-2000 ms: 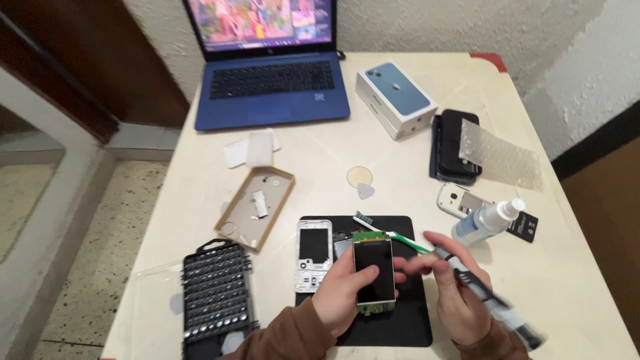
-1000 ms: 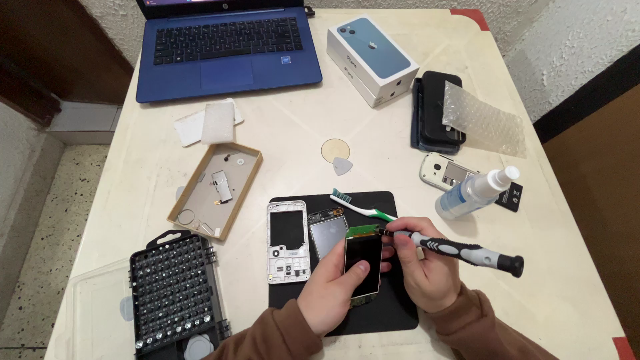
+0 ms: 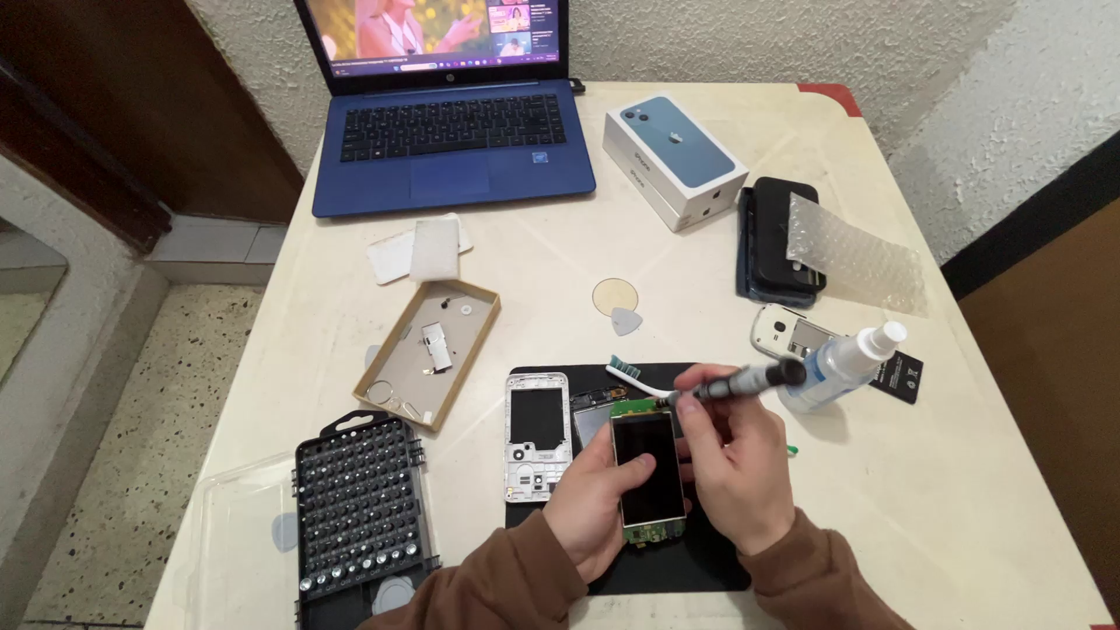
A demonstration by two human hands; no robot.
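My left hand (image 3: 599,499) holds a phone screen and circuit board assembly (image 3: 649,472) by its left side, thumb on the dark display. In my right hand (image 3: 737,464) is a black and grey precision screwdriver (image 3: 744,383), its tip at the green board strip along the assembly's top edge. Both hands are over a black mat (image 3: 700,560). A white phone frame (image 3: 538,437) lies on the mat to the left, with another phone part (image 3: 593,420) between it and the assembly. Behind my right hand lies a toothbrush (image 3: 639,376), partly hidden.
A bit case (image 3: 359,499) stands at front left, near a cardboard tray (image 3: 486,337) of small parts. A spray bottle (image 3: 831,372), opened phone (image 3: 787,332) and battery (image 3: 899,378) are on the right. Behind are a laptop (image 3: 455,175), a phone box (image 3: 678,166) and a guitar pick (image 3: 626,321).
The screwdriver has come up to the board's top edge since two seconds ago. Over the last second its handle has swung from pointing right to pointing more up and toward the camera. The view has shifted.
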